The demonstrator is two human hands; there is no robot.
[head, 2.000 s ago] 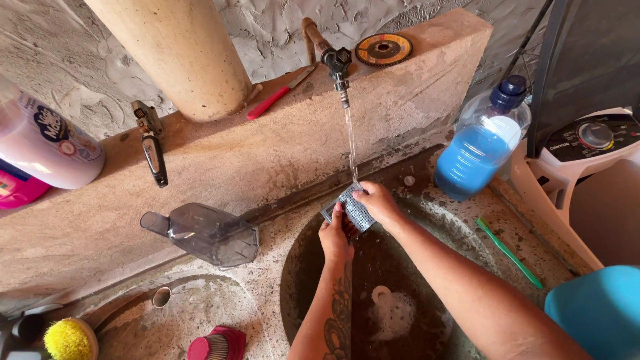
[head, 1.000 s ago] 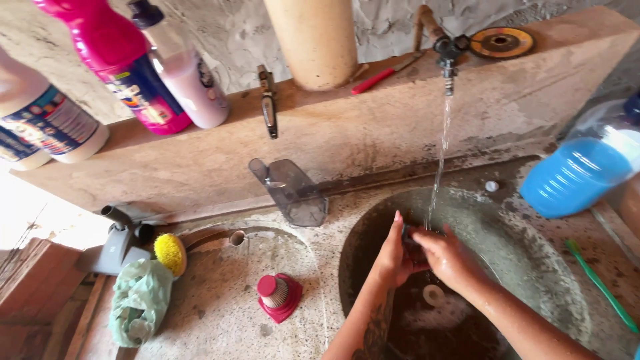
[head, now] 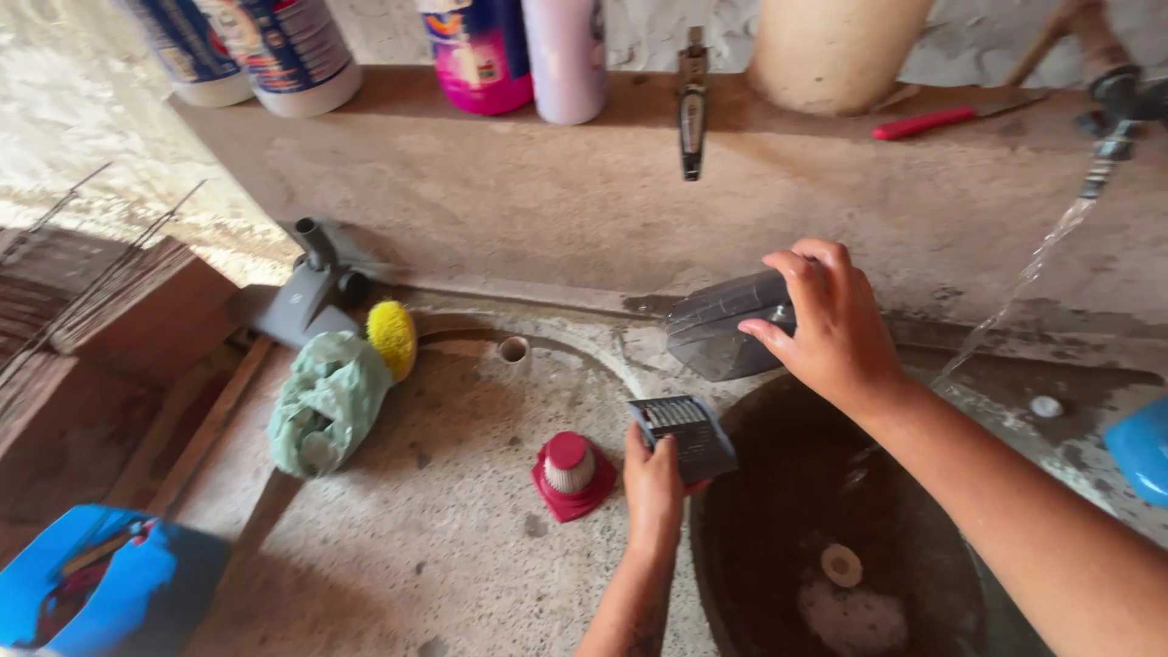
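Observation:
My left hand [head: 655, 488] grips a small grey plastic part with a grid face [head: 686, 436] over the left rim of the round sink basin [head: 830, 511]. Farther back, my right hand [head: 826, 324] has its thumb and fingers around the end of a smoky clear plastic container [head: 730, 324], which lies on its side near the back wall of the counter. Left of my left hand, a red filter with a pleated white middle [head: 569, 473] stands on the concrete. Water runs from the tap [head: 1109, 155] at the right.
A yellow scrubbing sponge [head: 392, 339], a pale green plastic bag [head: 328, 401] and a grey vacuum floor head [head: 308, 297] sit at the left. A cut blue container [head: 173, 575] is at lower left. Bottles [head: 479, 64], a metal clamp-like tool [head: 693, 105] and a red-handled knife [head: 931, 123] rest on the ledge.
My hands have parted: the left has moved left out of the basin with the grey part, and the right has taken hold of the clear container. The view has shifted left.

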